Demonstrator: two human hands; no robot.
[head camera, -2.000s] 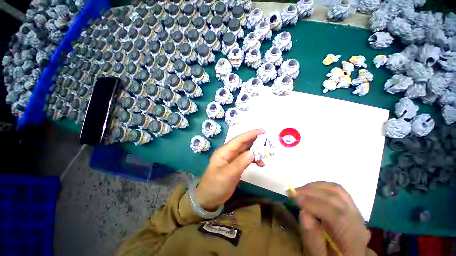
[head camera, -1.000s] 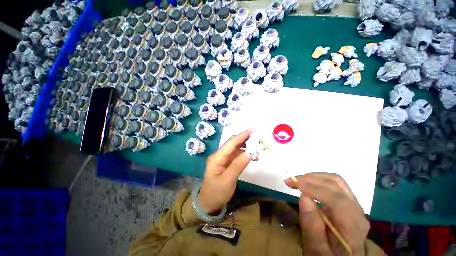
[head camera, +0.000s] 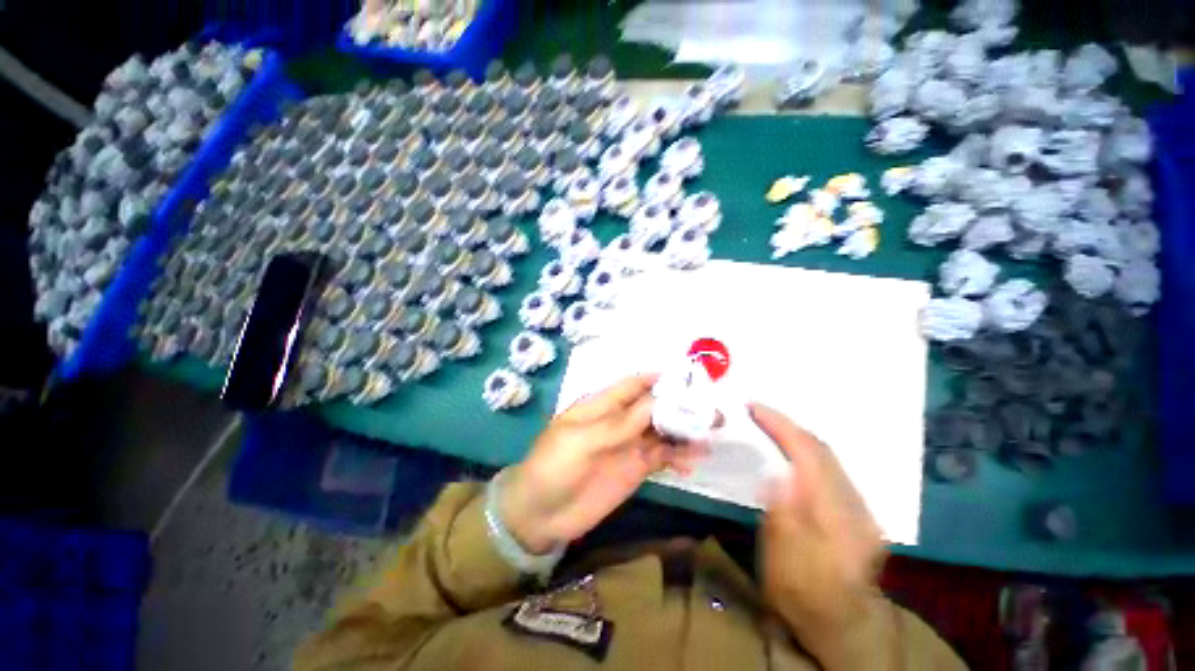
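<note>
My left hand (head camera: 590, 465) holds a pale figurine body (head camera: 685, 404) between thumb and fingers over the lower edge of the white sheet (head camera: 839, 380). The small red dish (head camera: 709, 357) sits on the sheet just behind the body, which partly covers it. My right hand (head camera: 815, 524) is blurred, to the right of the body and apart from it, forefinger extended; whether it holds the thin stick cannot be told. Small cream-yellow pieces (head camera: 826, 216) lie in a cluster above the sheet.
Open bodies (head camera: 531, 350) stand left of the sheet, beside rows of grey-capped bodies (head camera: 380, 236). A black phone (head camera: 271, 330) lies on the rows. A white heap (head camera: 1035, 157) and dark grey caps (head camera: 1035, 387) are at right. Blue bins (head camera: 170, 216) stand at left and far back.
The view has tilted up, showing more of the back of the bench. The body in my left hand appears turned and is now close to the red dish. My right hand's forefinger has extended; the stick no longer shows.
</note>
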